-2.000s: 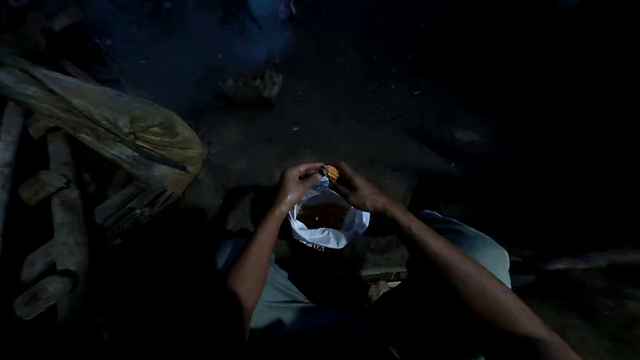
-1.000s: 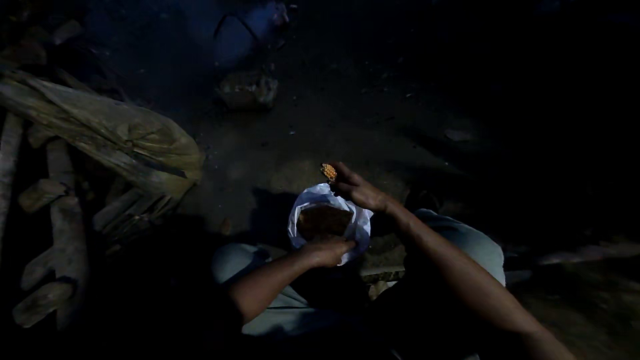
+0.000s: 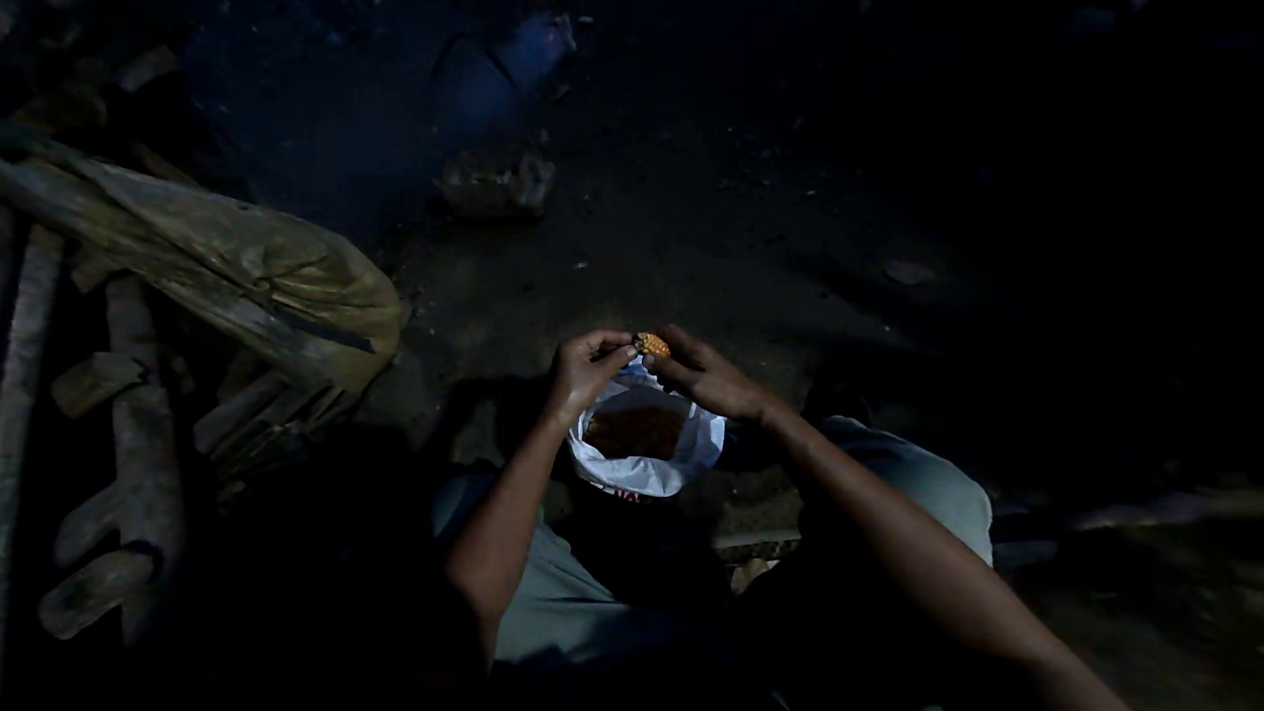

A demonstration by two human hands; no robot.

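An ear of corn (image 3: pixel 652 345) with orange-yellow kernels is held between both hands, above the far rim of a white sack. My right hand (image 3: pixel 706 375) grips its right side, with the thumb near the kernels. My left hand (image 3: pixel 588 370) has its fingertips at the cob's left end. The white woven sack (image 3: pixel 642 476) stands between my knees, its mouth rolled outward, with printing on the near side. Inside lies a dark reddish-brown mass, likely loose kernels, too dim to make out singly.
Split logs (image 3: pixel 148 464) are stacked at the left under a draped tan sheet (image 3: pixel 326 286). A stone or block (image 3: pixel 499 185) rests on the dirt ground ahead. A flat pale thing (image 3: pixel 908 272) lies farther right. My knees flank the sack; the right side is very dark.
My left hand was at the sack's near rim one second ago and is now up at the cob. My right hand has kept hold of the cob throughout.
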